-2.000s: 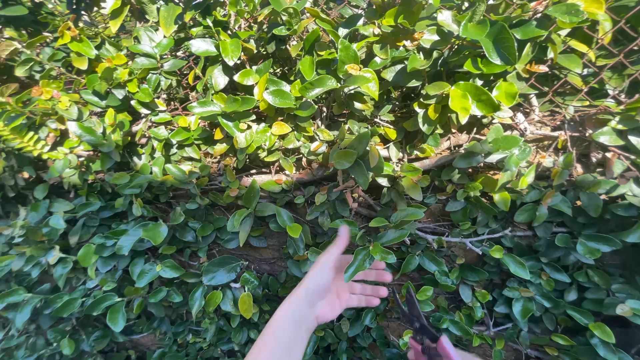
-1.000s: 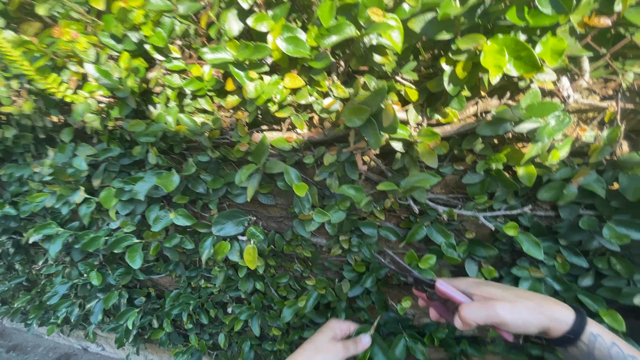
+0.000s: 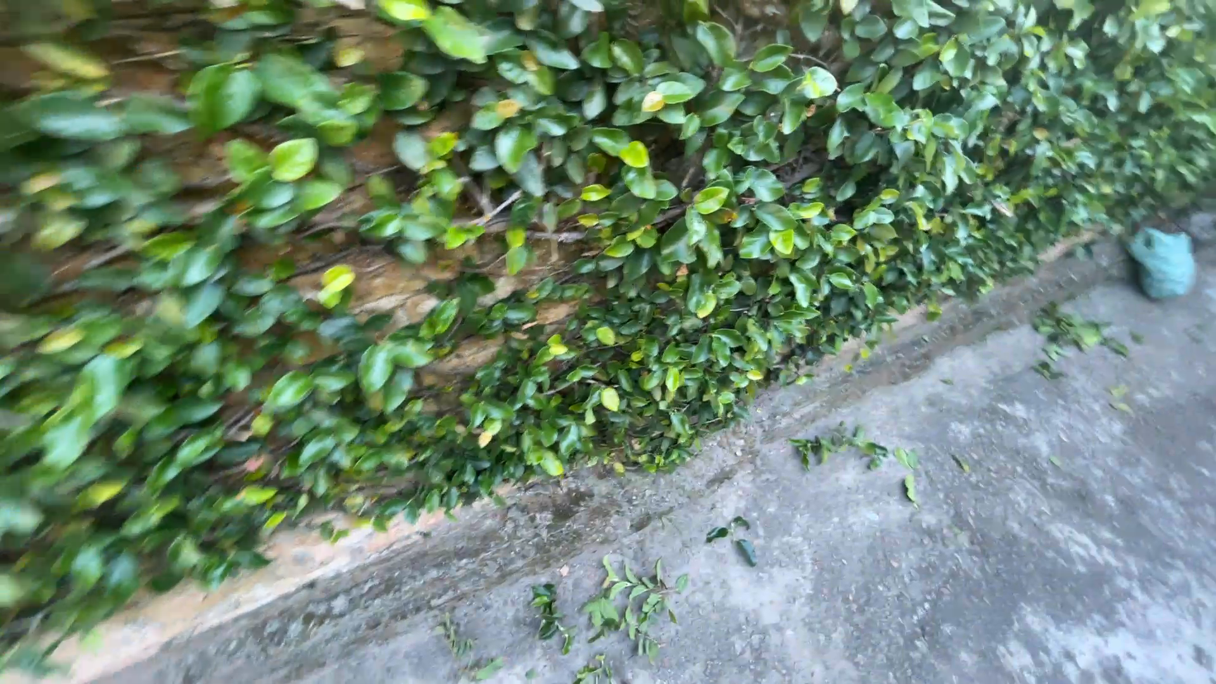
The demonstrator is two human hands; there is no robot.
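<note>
Neither my left hand nor my right hand shows in the head view now, and the pruning tool is out of sight too. Dense climbing foliage (image 3: 684, 237) with green and some yellowish leaves covers a wall (image 3: 380, 285), whose brown surface shows through gaps at the left. Cut leafy sprigs (image 3: 632, 603) lie on the grey concrete ground (image 3: 912, 589) near the bottom middle. Another leafy cutting (image 3: 841, 445) rests closer to the foot of the wall.
A green-blue bag or sack (image 3: 1164, 263) stands on the ground at the far right, close to the foliage. More clippings (image 3: 1073, 332) lie in front of it. A pale ledge (image 3: 285, 560) runs along the wall's base.
The view has swung down and along the wall. Both hands and the dark-bladed cutting tool, held in my right hand one second ago, have left the view.
</note>
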